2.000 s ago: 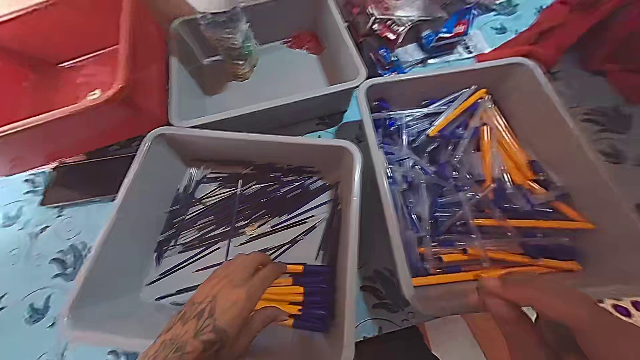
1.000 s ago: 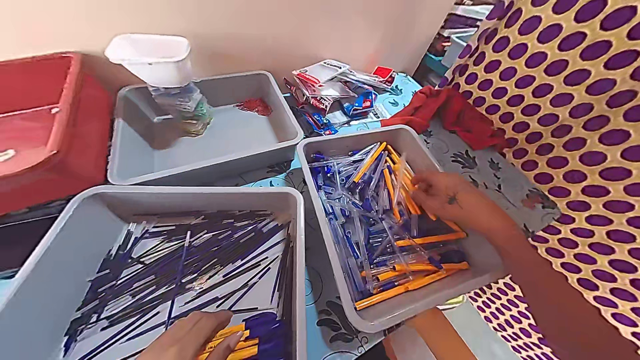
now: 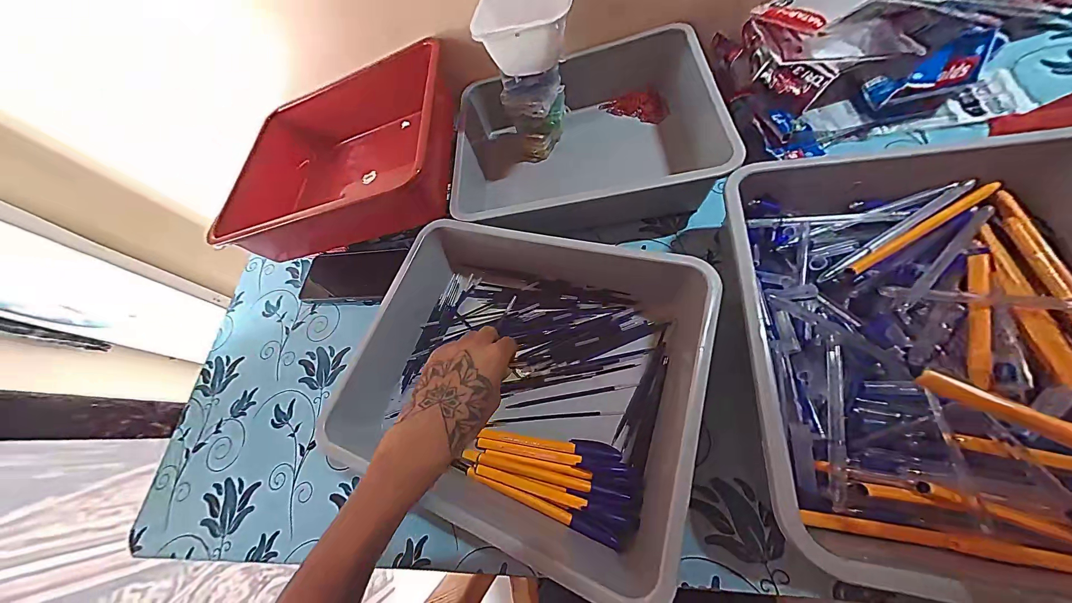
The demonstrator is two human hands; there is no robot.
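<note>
My left hand (image 3: 461, 381), tattooed on its back, reaches into the middle grey bin (image 3: 703, 335) among thin ink refills (image 3: 569, 335) with dark ink. Its fingertips are hidden, so whether they pinch a refill cannot be told. Just right of the wrist, a bundle of orange pens with blue caps (image 3: 544, 477) lies in the bin's near part. My right hand is out of view. The right grey bin (image 3: 754, 310) holds clear pen barrels (image 3: 836, 419), orange barrels (image 3: 988, 410) and blue parts in a jumble.
Behind stand a red bin (image 3: 335, 209) and another grey bin (image 3: 578, 197) with small packets and a red item (image 3: 638, 106). A white tub (image 3: 521, 38) is above the packets. Plastic packaging (image 3: 904, 75) lies at back right. A dark flat object (image 3: 352, 276) rests on the floral tablecloth (image 3: 276, 402).
My left hand has left the orange pens and moved further into the bin, over the refills. My right hand, earlier at the right bin, is out of view. The view has swung left.
</note>
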